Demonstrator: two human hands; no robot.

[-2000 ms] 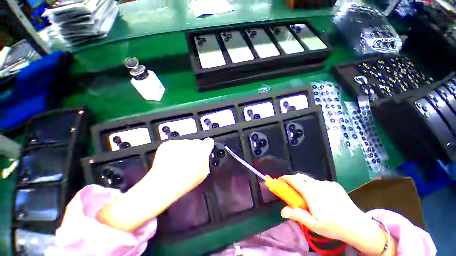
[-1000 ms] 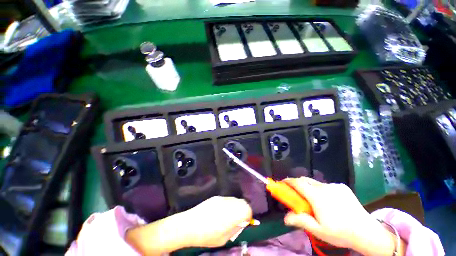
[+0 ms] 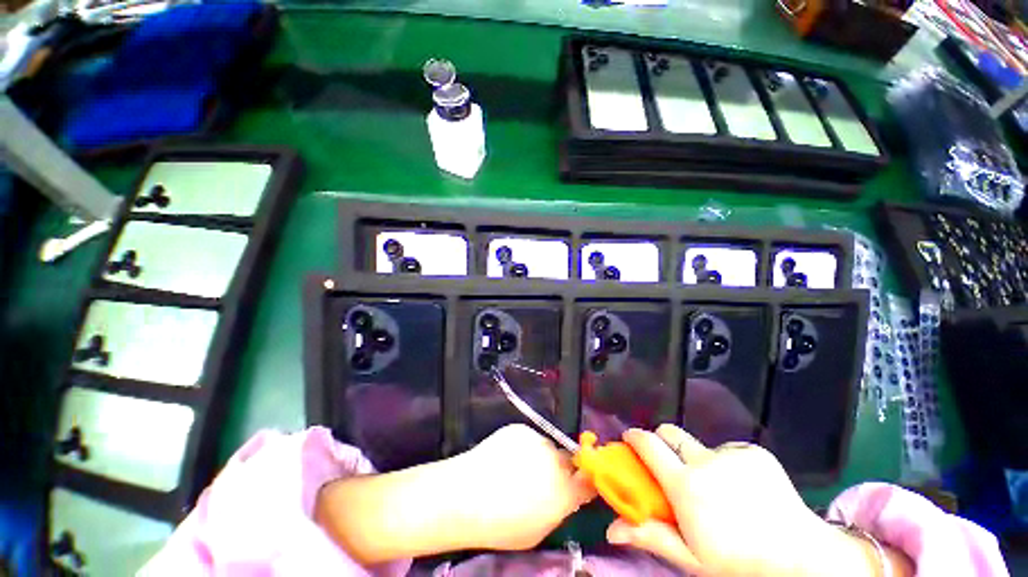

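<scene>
A black foam tray lies in front of me with dark phone back covers, each with round black camera circles. My right hand grips the orange-handled tool. Its thin metal tip is over the second dark cover from the left, just below its camera circles; I cannot tell if it touches. My left hand is closed beside the tool's handle, near the tray's lower edge. Its fingertips are partly hidden, and I cannot tell what they hold.
Another tray with white covers lies partly under the front one. A tray of pale green covers is at left, a stack behind. A white bottle stands at the back; clear lens strips lie right.
My left hand moved from the camera circles down to the tray's lower edge, then toward the tool. The tip is now at the second cover. The view shifted left, and pale covers show at left.
</scene>
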